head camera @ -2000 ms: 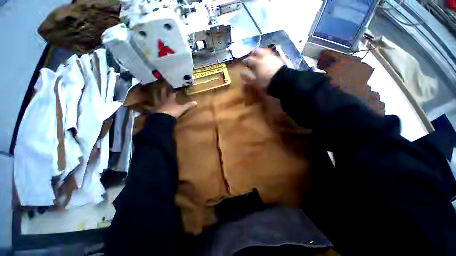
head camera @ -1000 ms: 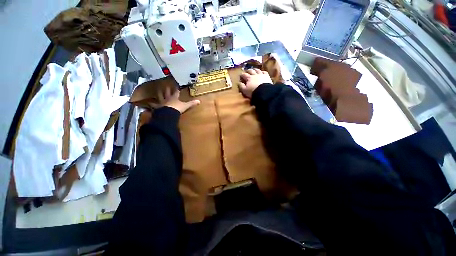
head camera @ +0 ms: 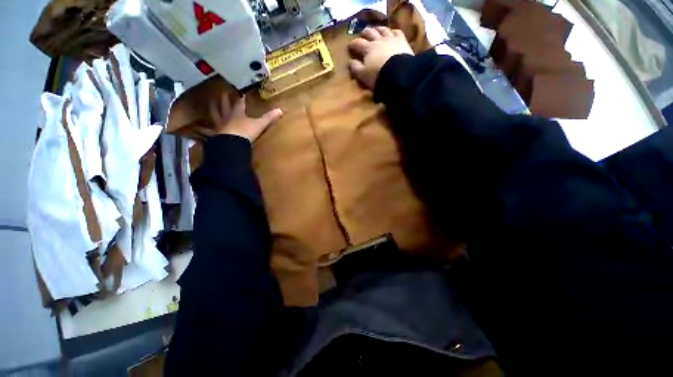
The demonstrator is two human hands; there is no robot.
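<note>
The brown garment panel (head camera: pixel 361 169) runs from the sewing machine's yellow clamp frame (head camera: pixel 297 66) down to my lap, with a dark centre seam. My left hand (head camera: pixel 249 124) lies on the panel left of and below the frame, thumb out, its fingers partly blurred. My right hand (head camera: pixel 378 55) rests on the panel right of the frame, fingers bent. A small dark thing shows by its fingertips; I cannot tell if it is held. The cloth is raised in a fold beyond my right hand. The white machine head (head camera: pixel 203 37) hides the needle.
Layered white pieces with brown strips (head camera: pixel 63 213) lie at the left. A crumpled brown bundle (head camera: pixel 70 26) is behind them. Fanned brown patches (head camera: pixel 542 62) lie at the right, near a metal plate (head camera: pixel 509 96). Grey cloth (head camera: pixel 398 302) covers my lap.
The view has tilted, so the machine sits higher and the screen has left the picture. Since the oldest frame, my right hand has drawn back off the metal plate area onto the panel. My left hand stays.
</note>
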